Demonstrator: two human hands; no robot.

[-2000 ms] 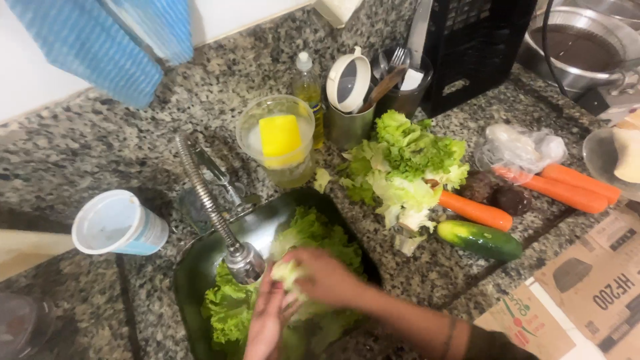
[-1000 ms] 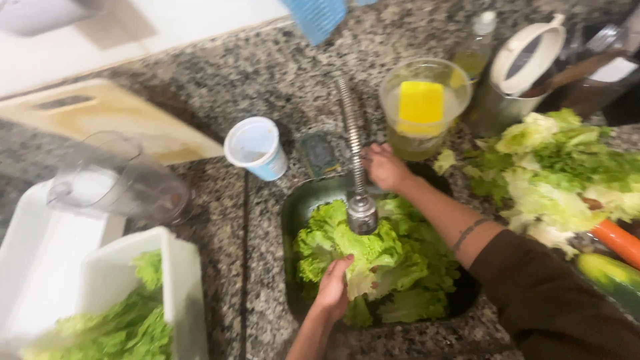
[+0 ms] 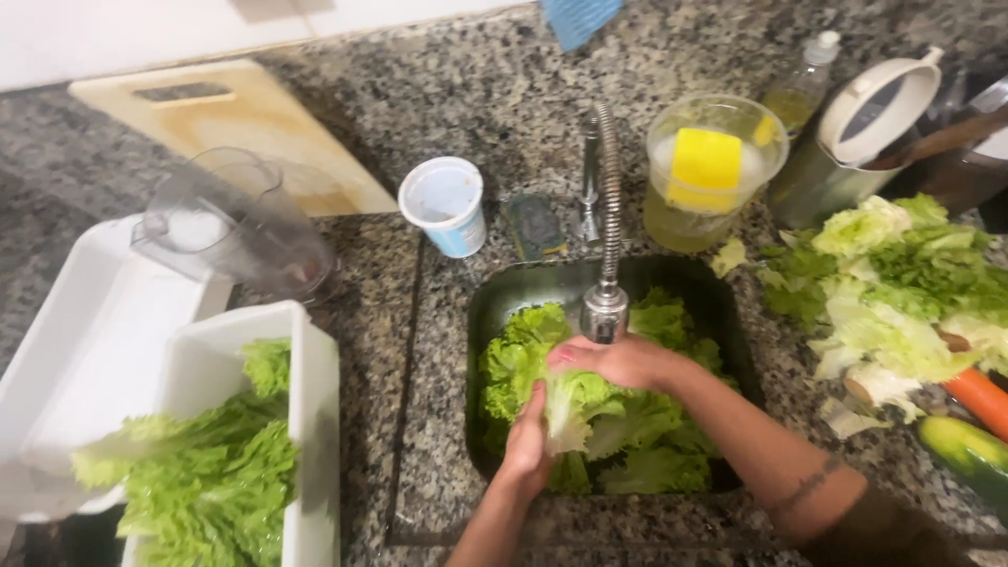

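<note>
Green lettuce leaves [image 3: 661, 465] fill much of the dark sink basin [image 3: 744, 346]. Under the spray head of the coiled metal faucet [image 3: 605, 303], my left hand [image 3: 529, 445] grips a lettuce leaf [image 3: 571, 405] from below on its left side. My right hand [image 3: 618, 361] lies over the top of the same leaf, just beneath the spout; its fingertips are partly hidden, and whether they grip is not clear. Water seems to run over the leaf. More lettuce [image 3: 213, 465] sits in a white plastic bin [image 3: 313, 394] to the left.
Behind the basin stand a white tub [image 3: 442, 206], a sponge [image 3: 535, 224] and a clear container with a yellow sponge [image 3: 705, 169]. A clear pitcher [image 3: 236, 224], white tray [image 3: 102, 315] and cutting board [image 3: 276, 142] are left. Lettuce scraps [image 3: 890, 291], a carrot [image 3: 980, 402] and a cucumber [image 3: 965, 453] lie right.
My right hand has come from behind the faucet to the leaf under the spout. My left hand stays at the lettuce. The view has swung left since the oldest frame.
</note>
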